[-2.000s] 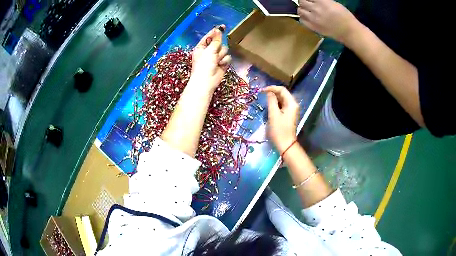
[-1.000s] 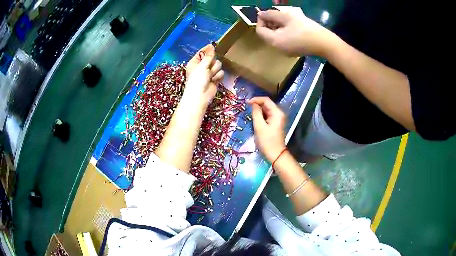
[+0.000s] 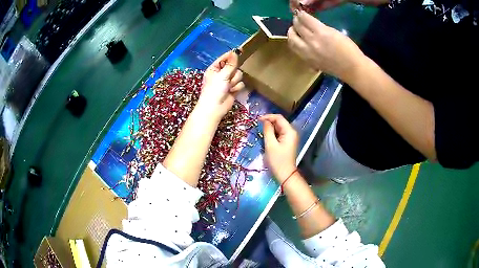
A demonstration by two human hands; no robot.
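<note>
A big pile of small wired components (image 3: pixel 170 112), with red wires and pale metallic bits, lies on a glossy blue printed sheet (image 3: pixel 113 165). My left hand (image 3: pixel 223 84) is above the top right of the pile, with thumb and finger pinched on a small dark part (image 3: pixel 237 52) near the cardboard tray. My right hand (image 3: pixel 281 144) is at the pile's right edge, its thumb and finger pinched on the end of a thin reddish wire. The rest of that part is too small to tell. The shallow brown cardboard tray (image 3: pixel 281 70) looks empty.
Another person's hand (image 3: pixel 320 44) is over the tray's far right side, near a black pad on a white card (image 3: pixel 273 26). Black units (image 3: pixel 116 51) sit on the green belt at left. A parts box (image 3: pixel 48 256) and pale yellow strip (image 3: pixel 79 254) are at bottom left.
The whole view has shifted somewhat. The other person's hand has moved from the black pad, and both their hands now show together. My hands keep their pinches with little change. The black belt units have moved up.
</note>
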